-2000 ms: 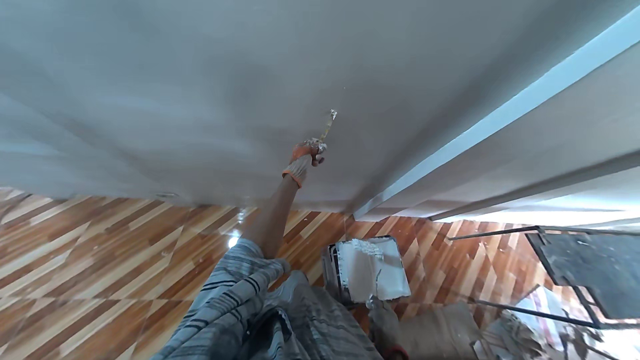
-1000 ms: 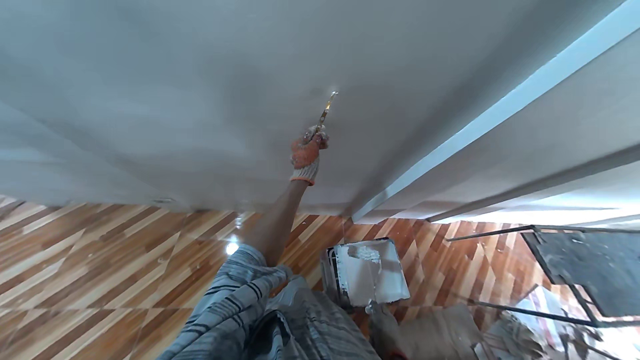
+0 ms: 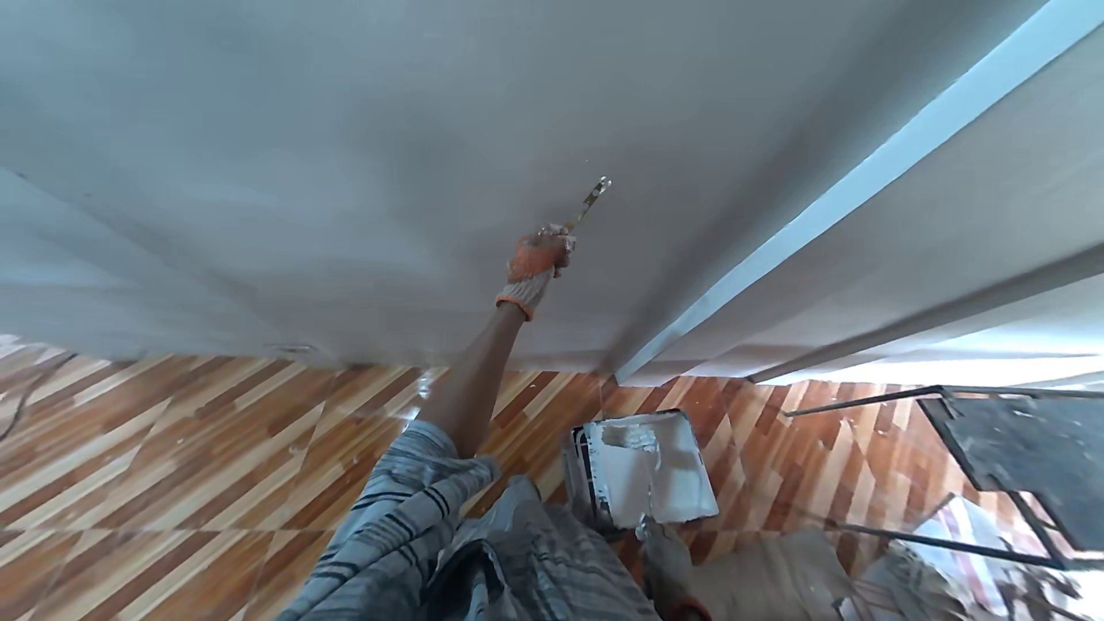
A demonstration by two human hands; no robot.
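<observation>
My left hand (image 3: 539, 259), in a white knit glove with an orange coating, reaches up against the smooth grey-white wall (image 3: 388, 155). It grips a slim hand tool (image 3: 590, 203) with a yellowish shaft; its shiny tip touches or nearly touches the wall, and its exact kind is unclear. Low in the view, what looks like my gloved right hand (image 3: 668, 561) with an orange cuff is blurred and partly cut off, beside a small shiny piece. Just above it stands a square container (image 3: 694, 470) of white paste, with a hollow scooped in its surface.
Glossy wood-patterned tiles (image 3: 207, 440) form the floor. A pale raised strip (image 3: 828, 203) runs down the wall. At right stands a dark metal-framed stand (image 3: 1026, 457), with crumpled sheets (image 3: 962, 548) below. A brown sack or cardboard piece (image 3: 768, 573) lies near my right hand.
The tip of the tool in my left hand has shifted slightly to the right along the wall. A hollow shows in the white paste that is not plain in the oldest frame.
</observation>
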